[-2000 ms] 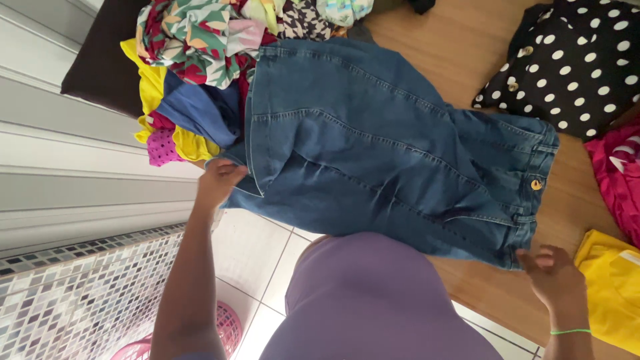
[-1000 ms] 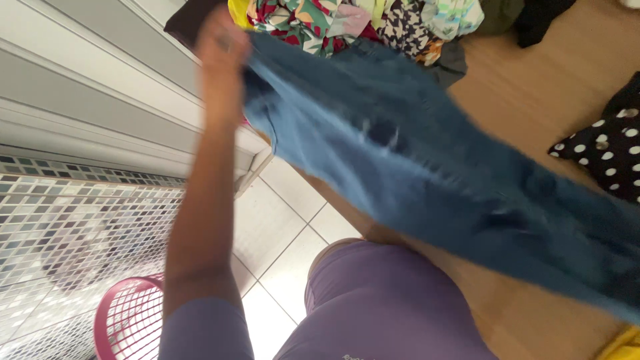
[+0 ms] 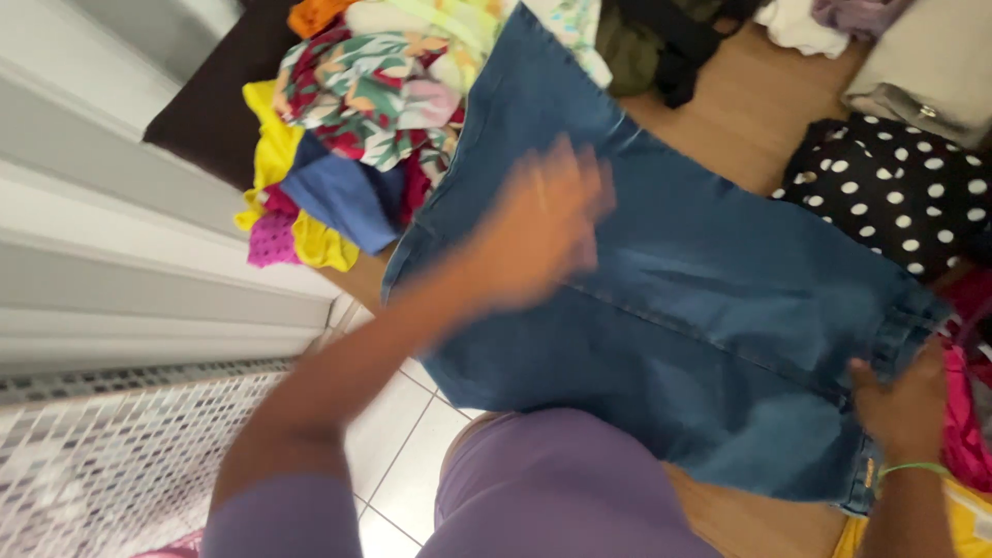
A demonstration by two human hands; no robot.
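Observation:
A blue denim skirt lies spread over the wooden surface, its hem at the left and its waistband at the right. My left hand, blurred by motion, is over the middle of the skirt near the hem end, fingers spread and holding nothing. At the waistband my right hand rests with thumb and fingers apart on the denim; whether it pinches the cloth cannot be told. The skirt's upper hem corner overlaps a heap of mixed clothes.
Black polka-dot cloth lies beyond the waistband, with pink cloth and yellow cloth at the right edge. Dark green and black garments are at the top. A mosaic-tiled wall stands at lower left.
The skirt was lifted and blurred a second ago and is now spread on the surface. Its button front showed earlier; now a plain side with a central seam shows. My left hand has let go of the hem.

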